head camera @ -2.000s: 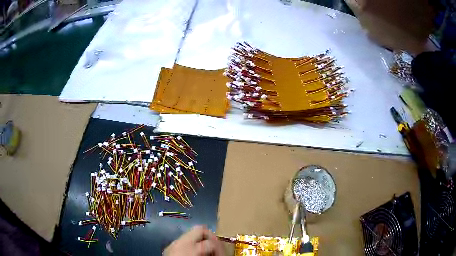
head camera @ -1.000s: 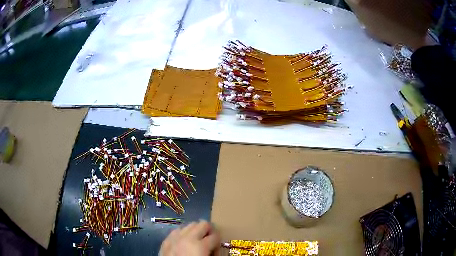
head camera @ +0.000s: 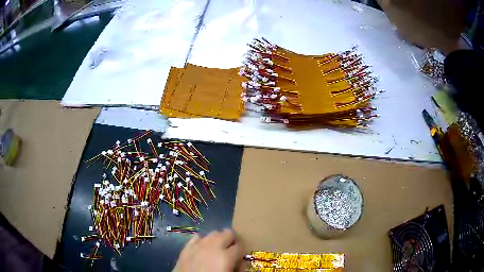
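The shiny gold-amber flexible circuit panel point(head camera: 297, 261) lies at the bottom edge, partly cut off. My left hand point(head camera: 209, 252) is at the panel's left end, cut off by the bottom edge, with its fingers bent together around the end of a dark red connector lead point(head camera: 260, 259). The lead runs onto the panel; its plug is hidden by my fingers. My right hand is not in view. A loose pile of red, black and yellow leads with white plugs point(head camera: 127, 204) lies on the black mat, with one lead point(head camera: 183, 230) apart near my left hand.
A round tin of glittering silver point(head camera: 337, 204) stands behind the panel. A square black fan point(head camera: 419, 241) is at right. Bare panels point(head camera: 204, 93) lie left of the finished stack point(head camera: 305, 87). A yellow-and-black tool point(head camera: 432, 127) lies upper right. Another person's arm shows top right.
The soldering iron and thin silvery line seen over the panel two seconds ago are out of view. My left hand stays by the panel's left end. The camera view has shifted slightly.
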